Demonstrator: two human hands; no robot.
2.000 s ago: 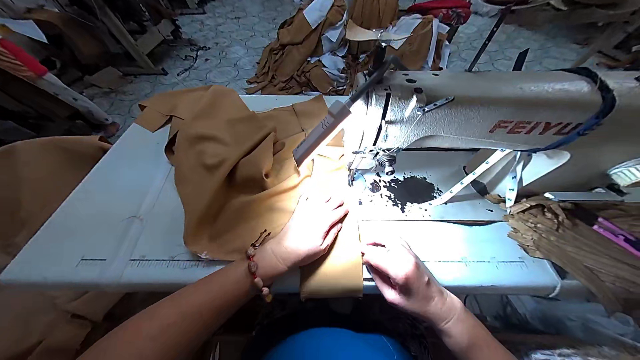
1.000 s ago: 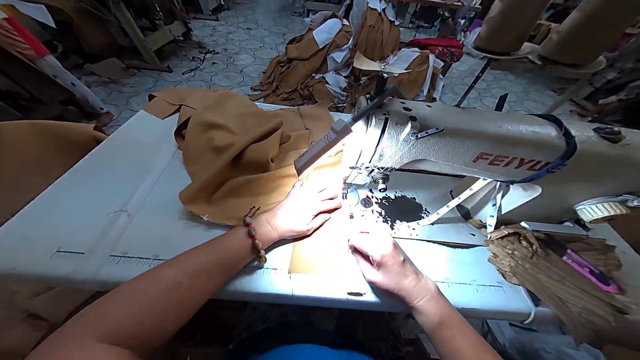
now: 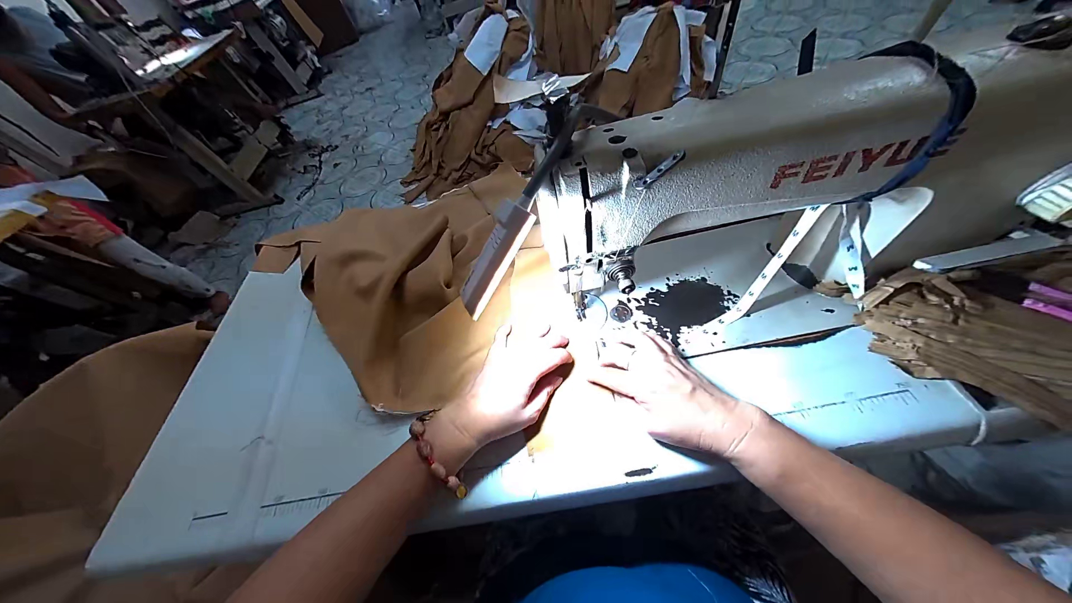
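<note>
Tan fabric (image 3: 419, 310) lies bunched on the white sewing table (image 3: 293, 435), and a strip of it runs under the lit head of an industrial sewing machine (image 3: 720, 134). My left hand (image 3: 511, 385), with a beaded bracelet at the wrist, rests flat on the fabric just left of and below the needle area (image 3: 579, 306). Lying palm down with fingers spread, my right hand (image 3: 670, 389) is at the right edge of the strip, its fingertips close to the presser foot. Strong glare hides the fabric's edge between the hands. A lamp (image 3: 500, 255) hangs over the cloth.
A measuring tape (image 3: 775, 264) hangs from the machine arm. Brown fabric strips (image 3: 963, 335) and a pink-handled tool (image 3: 1047, 300) lie at the right. Piled tan pieces (image 3: 477, 109) stand behind the table. More tan cloth (image 3: 92, 444) is at the left. A person is partly visible at upper left.
The fabric strip beneath my hands has moved away from the table's front edge, which it overhung earlier. My right hand has gone from bent fingers to a flatter, spread pose nearer the needle.
</note>
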